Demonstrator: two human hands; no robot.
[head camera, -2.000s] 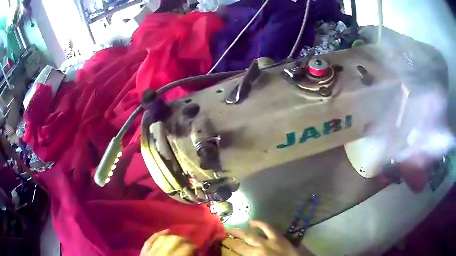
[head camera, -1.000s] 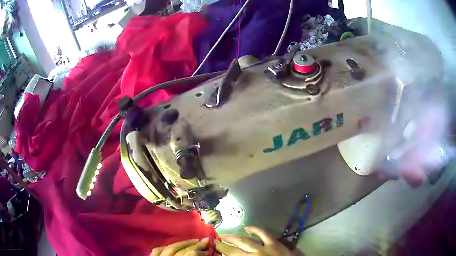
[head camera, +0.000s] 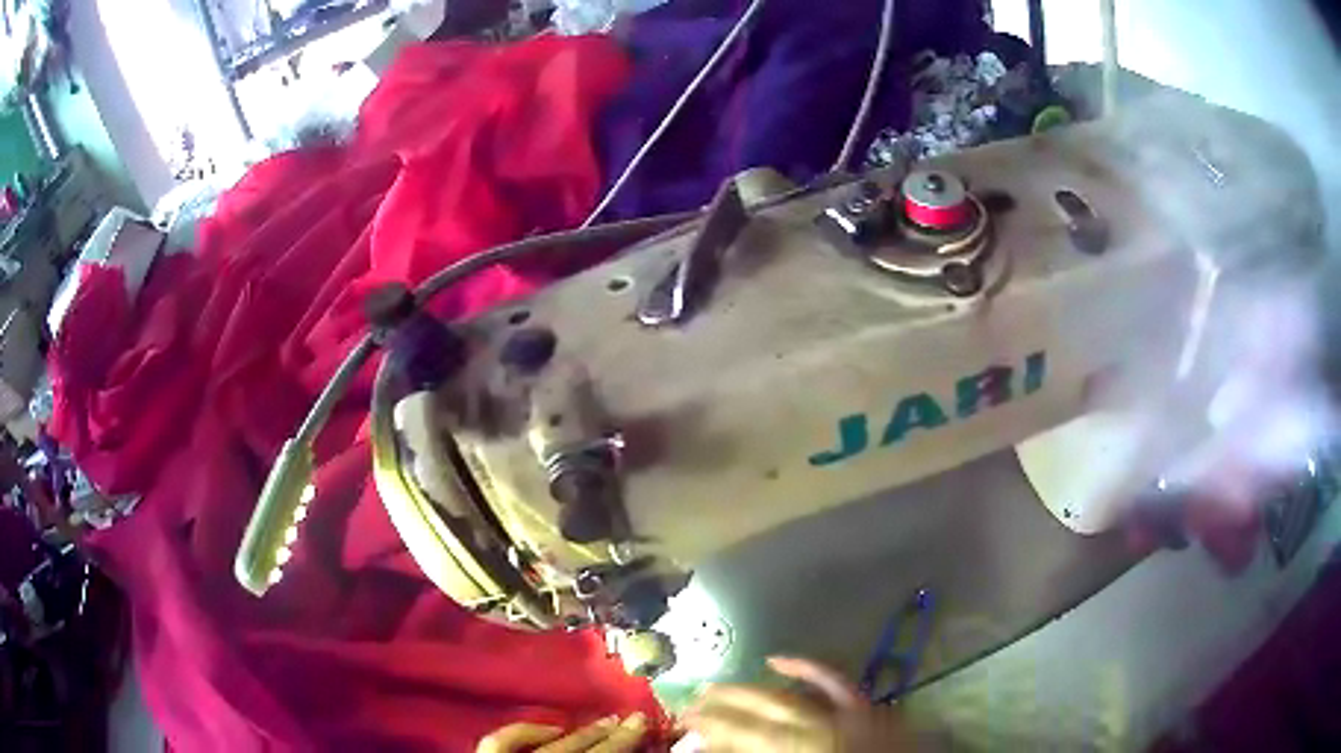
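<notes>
Thin red fabric (head camera: 485, 669) lies left of and behind the sewing machine (head camera: 824, 353), its edge at the bright spot by the presser foot (head camera: 641, 650). My left hand (head camera: 566, 736) is cut off by the bottom edge; its fingers lie flat on the fabric just below the foot. My right hand (head camera: 780, 714) is right beside it, with fingers bent at the fabric edge, partly cut off and blurred. The needle is too small to make out. Blue-handled snips (head camera: 899, 647) lie on the machine bed right of my right hand.
A lit gooseneck lamp (head camera: 280, 515) hangs left of the machine head. Purple fabric (head camera: 735, 103) is heaped behind the arm. A red-banded round fitting (head camera: 935, 203) sits on top of the arm. Shiny small things (head camera: 956, 103) lie behind it. A blurred pinkish patch covers the far right.
My hands stay by the foot but sit lower in the picture, with my left fingers further right than two seconds ago. The camera view shifted slightly. The snips are now more hidden at their lower end.
</notes>
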